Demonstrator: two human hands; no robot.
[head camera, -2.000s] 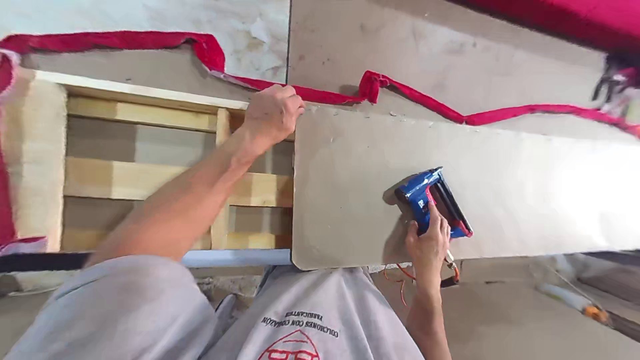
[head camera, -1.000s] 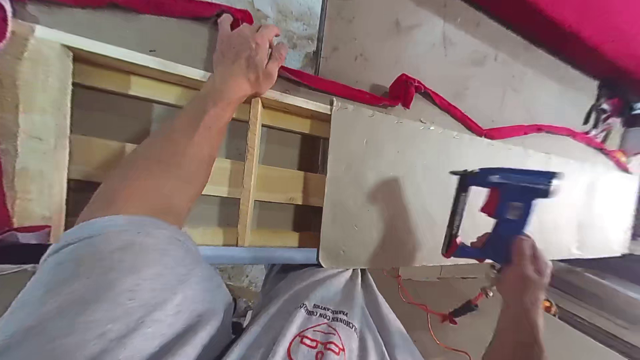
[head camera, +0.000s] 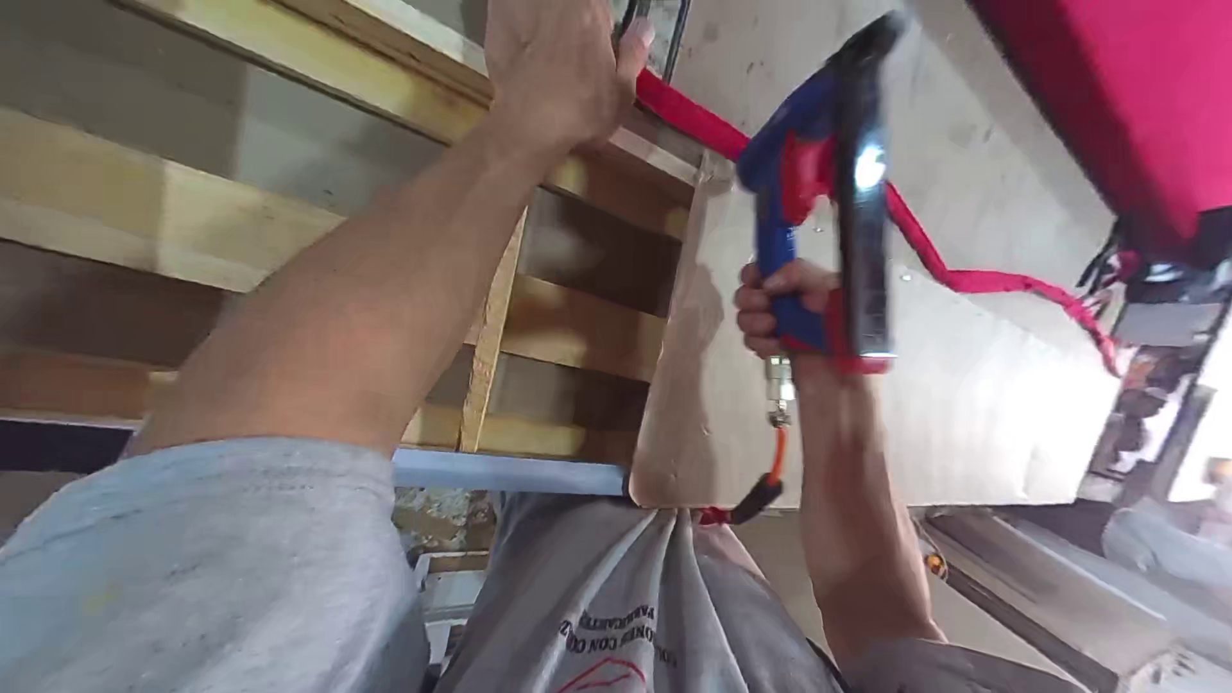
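My right hand (head camera: 794, 308) grips a blue and red pneumatic stapler (head camera: 799, 192) by its handle, raised over the cardboard-like panel (head camera: 972, 404). An orange air hose (head camera: 778, 452) joins the tool's base through a metal coupling. My left hand (head camera: 558, 77) is at the far rail of the wooden frame (head camera: 491, 337), close to the red fabric strip (head camera: 688, 111). Its fingertips are cut off by the top edge, so what they hold cannot be told.
Red fabric (head camera: 1078, 96) hangs at the upper right. The frame has crosswise and lengthwise slats (head camera: 241, 217) with gaps between them. A blue-grey edge strip (head camera: 510, 472) runs close to my body.
The stapler has come up off the panel in my right hand and turned. My left hand has moved along the frame's far rail. The view has shifted and come closer.
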